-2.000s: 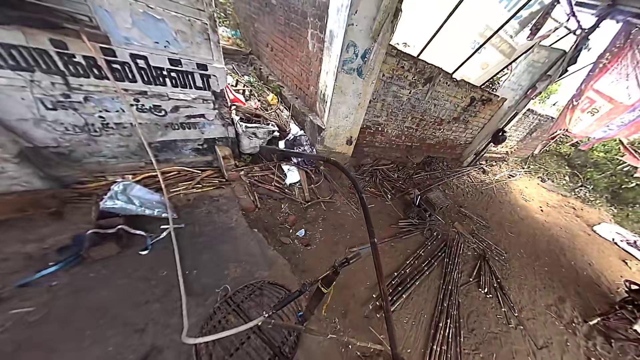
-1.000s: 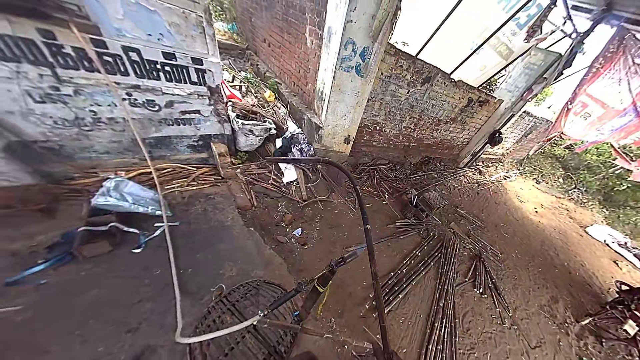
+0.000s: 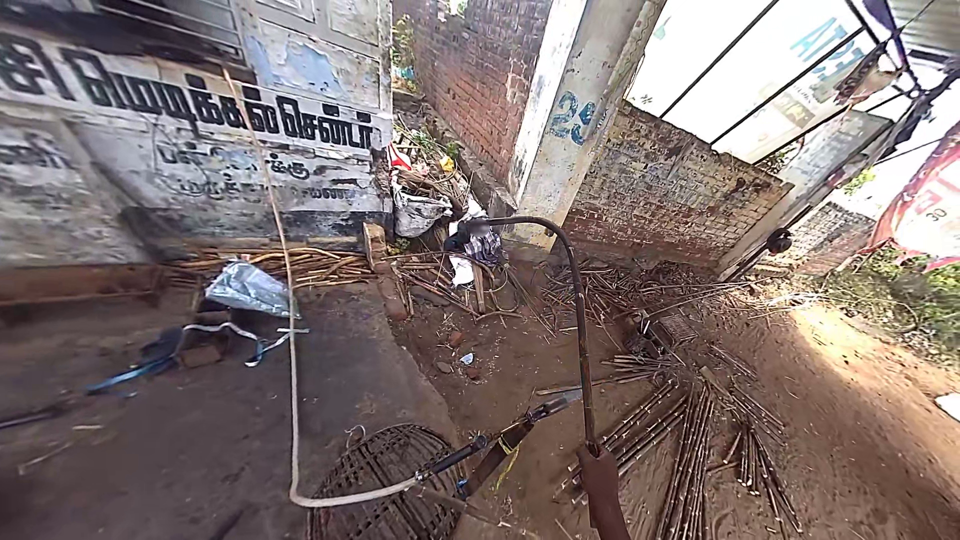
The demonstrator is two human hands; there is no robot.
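Observation:
My right hand (image 3: 599, 478), low and right of centre, is closed around the lower end of a dark, hook-shaped bent cane pole (image 3: 580, 315). The pole rises from the fist and curves over to the left at its top. Left of the hand, a gas torch (image 3: 454, 456) with a pale hose (image 3: 294, 405) points up and right beside a dark wooden support (image 3: 496, 457) tied with yellow string. Its nozzle end (image 3: 553, 406) lies just left of the pole's shaft; whether they touch cannot be told. My left hand is out of view.
A round woven basket (image 3: 382, 469) lies beneath the torch. Bundles of cut canes (image 3: 690, 457) spread over the dirt at right. Sticks (image 3: 322, 268) and a silvery plastic sheet (image 3: 251, 289) lie by the painted wall (image 3: 315, 202). A concrete pillar (image 3: 574, 112) stands behind.
My right hand has come plainly into view at the bottom, on the pole. The pole's curved top has shifted to the right and its lower end now shows higher up. The torch stays in place.

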